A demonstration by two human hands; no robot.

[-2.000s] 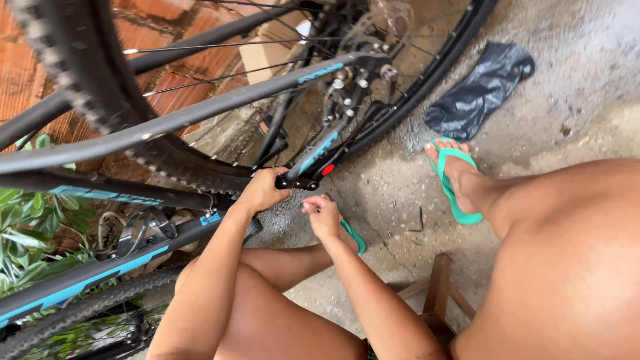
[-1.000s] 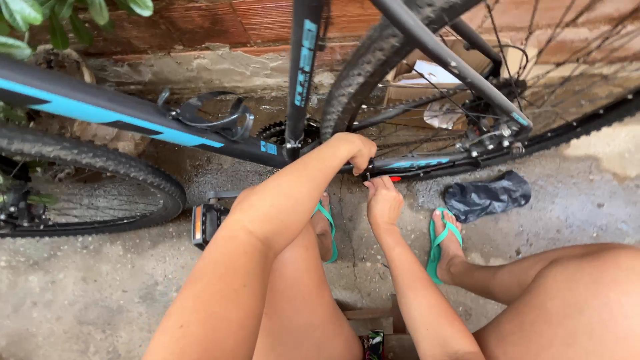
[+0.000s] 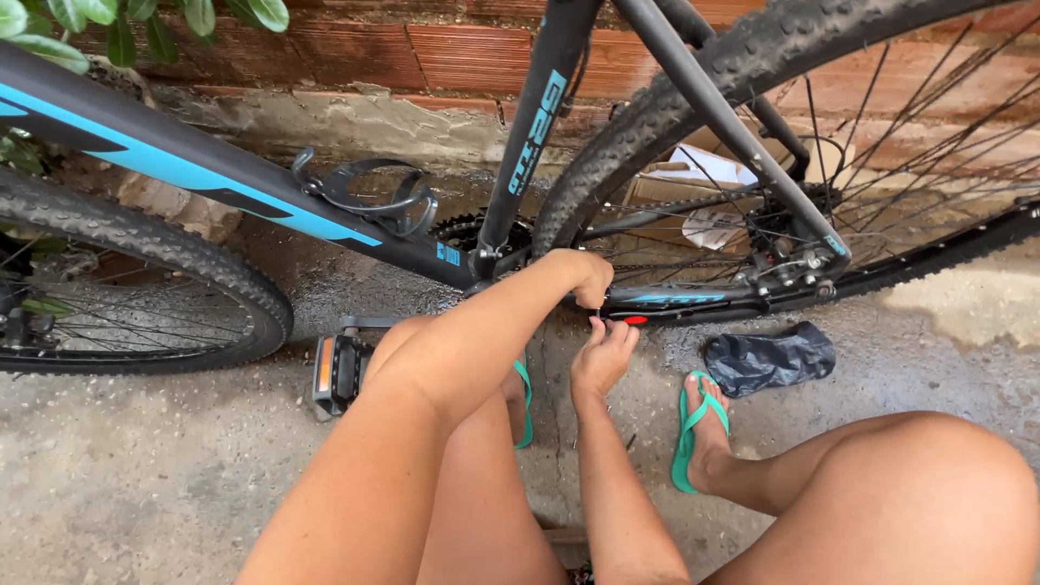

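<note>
A black and blue bicycle frame [image 3: 219, 187] stretches across the view, with its rear tire [image 3: 642, 138] at upper right. My left hand [image 3: 587, 276] curls at the front end of the black kickstand [image 3: 682, 310], which lies along the chainstay [image 3: 674, 296] and has a red oval mark [image 3: 635, 320]. Just below, my right hand [image 3: 603, 353] pinches near a thin metal piece [image 3: 598, 314] that shows between the two hands. Which hand grips that piece, and what my left fingers close on, is hidden.
A pedal [image 3: 335, 375] sticks out at left, near the front tire [image 3: 260, 309]. A bottle cage [image 3: 370, 195] sits on the frame. A black plastic bag [image 3: 770, 357] lies by my sandalled foot [image 3: 703, 422]. An open cardboard box [image 3: 650, 191] stands behind the rear wheel, by the brick wall [image 3: 357, 53].
The view has turned and shifted a lot. Both hands stay at the same part of the bicycle, and my right fingers, a little apart from it two seconds ago, are now right beside the kickstand.
</note>
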